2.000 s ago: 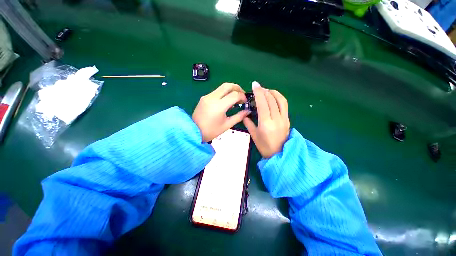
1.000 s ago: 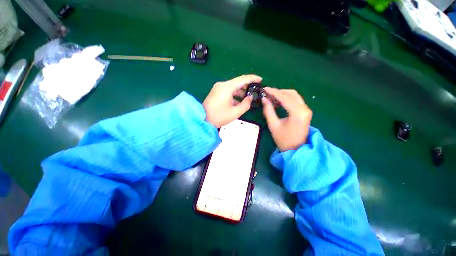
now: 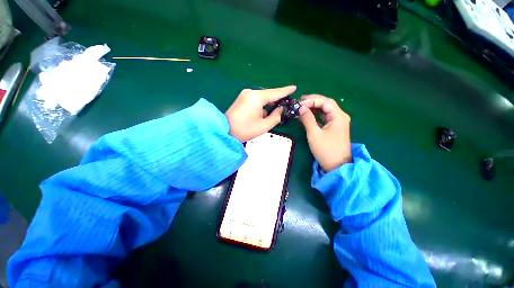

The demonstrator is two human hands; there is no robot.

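A small black unit (image 3: 289,109) with shiny details is held above the top end of a smartphone (image 3: 256,191). My left hand (image 3: 255,112) grips its left side between thumb and fingers, with the index finger stretched out above it. My right hand (image 3: 328,126) pinches its right side with thumb and index finger. Fine detail on the unit is too small to tell. The phone lies on the dark-green bench with a white lit screen, partly under my left sleeve at its upper left edge.
Another black unit (image 3: 208,48) lies at the upper middle, two more (image 3: 446,138) (image 3: 487,167) at the right. A thin stick (image 3: 151,58), a white scrap (image 3: 189,70) and a clear bag with white contents (image 3: 74,84) lie left. A white slotted object (image 3: 496,25) is top right.
My right hand has moved from covering the unit to pinching its right side. My left index finger has straightened. The view has shifted, so bench items sit higher in the picture.
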